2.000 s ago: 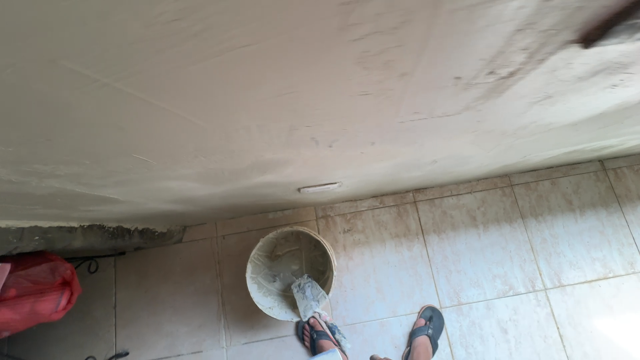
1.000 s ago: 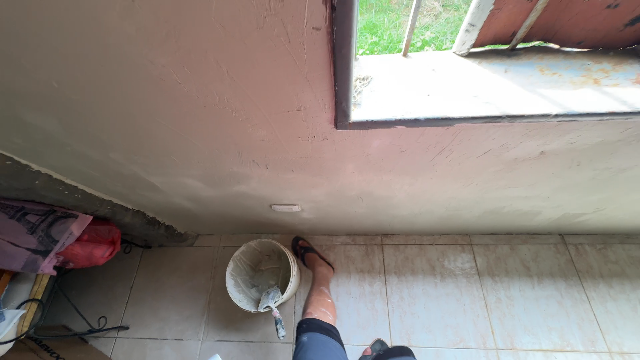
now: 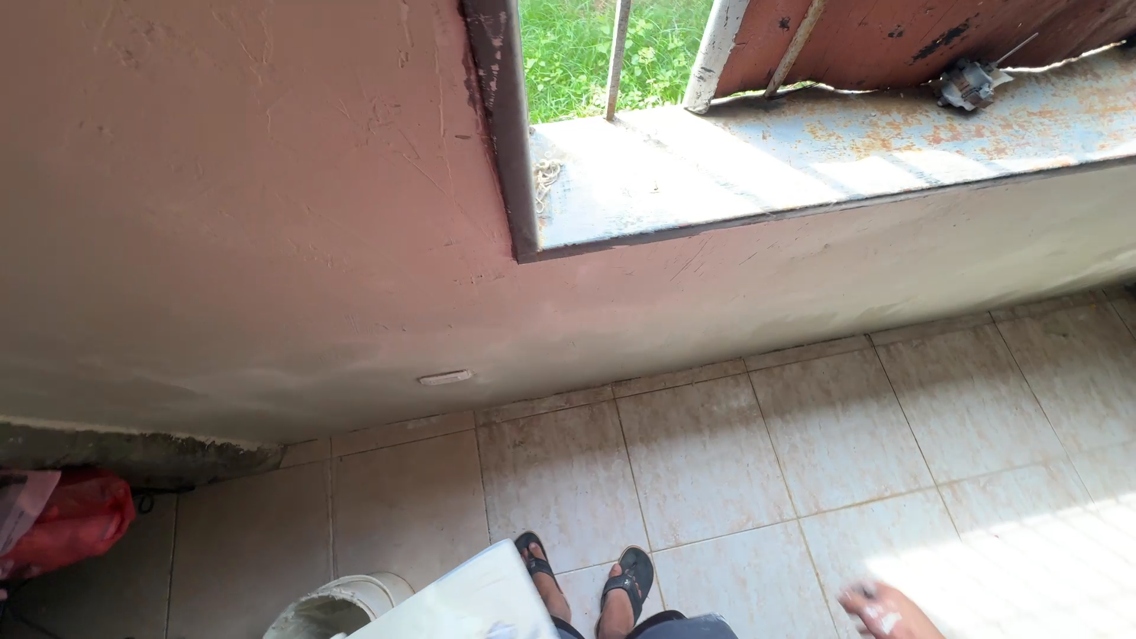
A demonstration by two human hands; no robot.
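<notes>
My right hand (image 3: 883,614), with white smears on it, is over the floor tiles at the bottom edge, right of my sandaled feet. It is blurred and cut off by the frame, so whether its fingers are closed is unclear. My left hand is out of view. A flat white panel or board (image 3: 475,596) rises from the bottom edge, just left of my feet. It partly covers a white plastic bucket (image 3: 383,587) with greyish residue inside; what holds the panel cannot be seen.
Ahead is a smeared pink and grey wall (image 3: 355,266) with a small plate (image 3: 445,378) low down. A barred window has a rusty sill (image 3: 692,177) bearing a small grey object (image 3: 972,86). A red bag (image 3: 89,524) lies at the left.
The white panel and my right hand have come into view. The scraper-like tool seen in the bucket earlier is no longer visible. My feet now stand together, apart from the bucket.
</notes>
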